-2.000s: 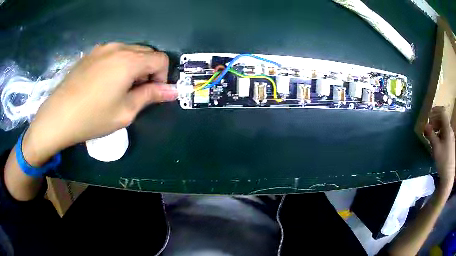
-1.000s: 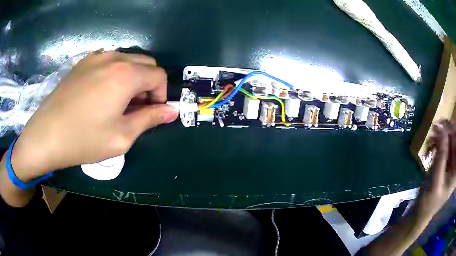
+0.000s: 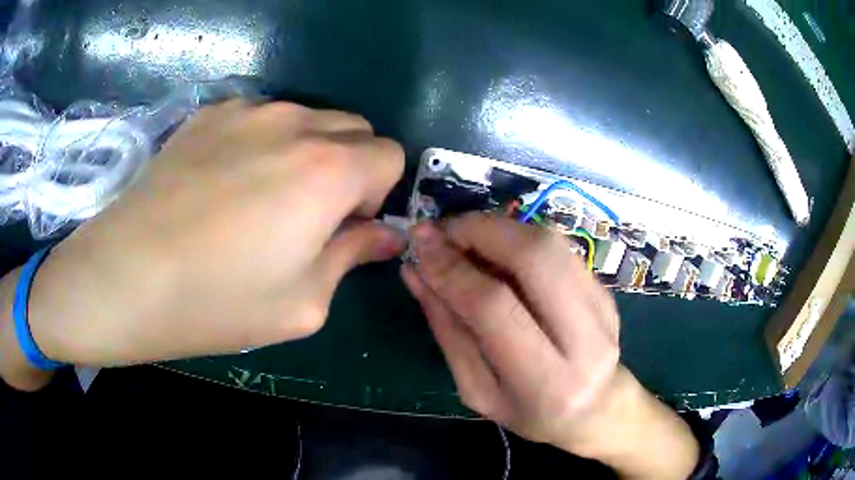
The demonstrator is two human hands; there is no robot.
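Observation:
The open white power strip housing (image 3: 433, 161) lies tilted on the dark green surface, its right end nearer me. A blue wire (image 3: 569, 187) arches above it and a yellow-green earth wire (image 3: 589, 246) shows beside my fingers. My left hand (image 3: 253, 225), with a blue wrist band (image 3: 30, 314), pinches the power cord (image 3: 396, 223) at the housing's left end. My right hand (image 3: 525, 328) has its fingertips on the cord's entry at that end; whether they grip a part is hidden. It covers the housing's lower left portion.
A coiled white cord in a clear plastic bag (image 3: 103, 155) lies at the left. A hammer with a pale wrapped handle (image 3: 757, 117) lies at the upper right. A cardboard tray (image 3: 816, 291) stands at the right edge. The surface's curved near edge runs below my hands.
My right hand has moved from the cardboard tray to the housing's left end. My left hand and the housing's left end sit further right in view, and the housing has tilted.

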